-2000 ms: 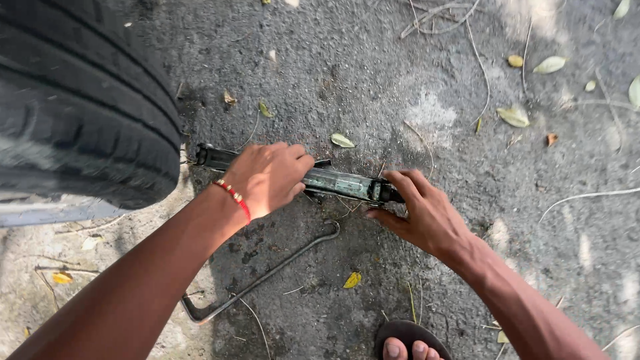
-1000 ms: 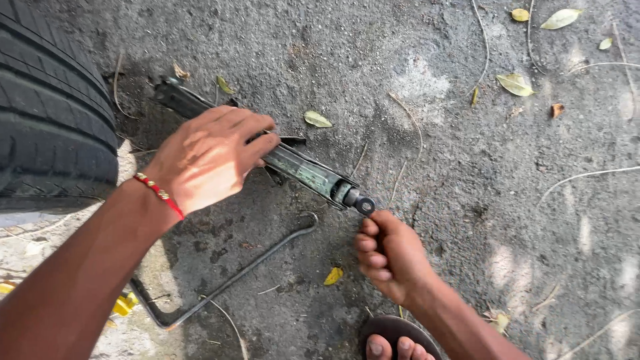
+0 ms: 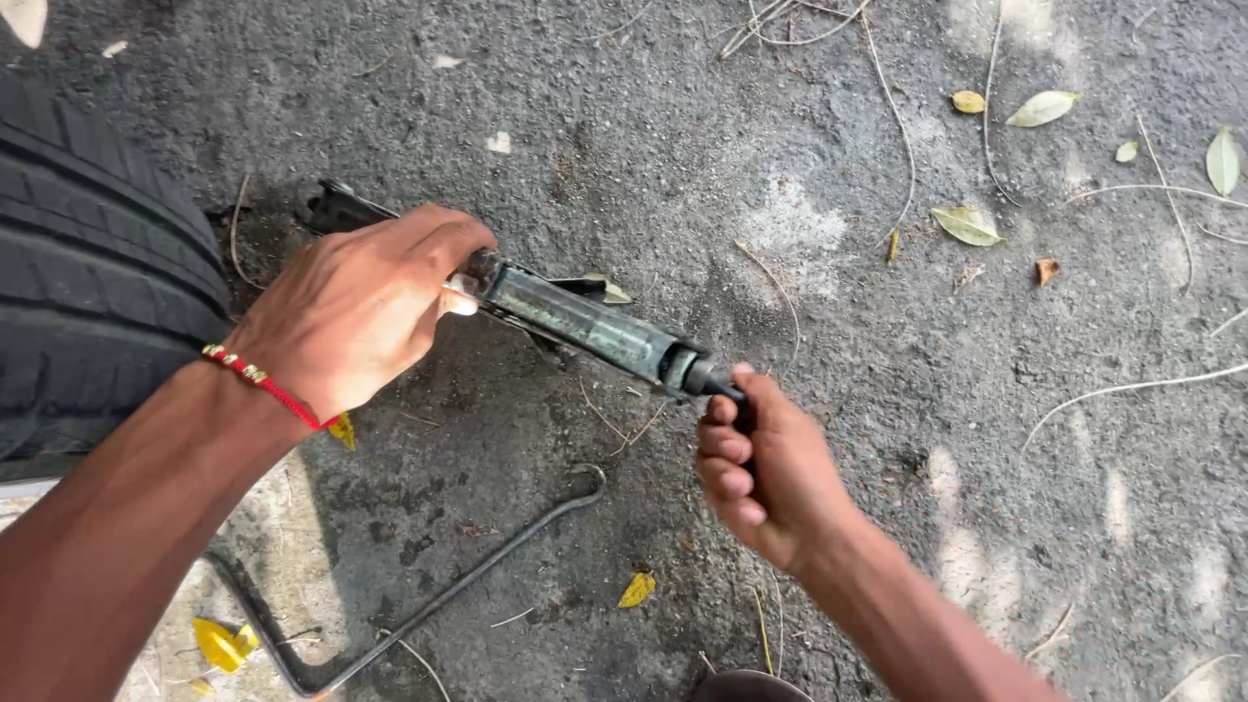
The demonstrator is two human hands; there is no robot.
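Note:
A worn metal scissor jack (image 3: 585, 327), folded nearly flat, lies slantwise at the middle of the head view. My left hand (image 3: 361, 292) grips it from above near its left end, a red beaded bracelet on the wrist. At the jack's right end, the fingers of my right hand (image 3: 770, 458) are closed on the dark end of its screw, and they hide most of that end. Below the jack, a bent metal crank rod (image 3: 468, 577) with a hooked tip rests on the ground, touched by neither hand.
A black car tyre (image 3: 88, 283) stands at the left edge. Rough pavement (image 3: 858, 546) carries dry twigs and scattered leaves, among them a yellow leaf (image 3: 637, 590) right of the rod. Part of a sandal (image 3: 751, 686) shows at the bottom edge.
My right hand has gone from spread fingers around the jack's right end to a closed grip on the screw's end. My left hand still holds the jack.

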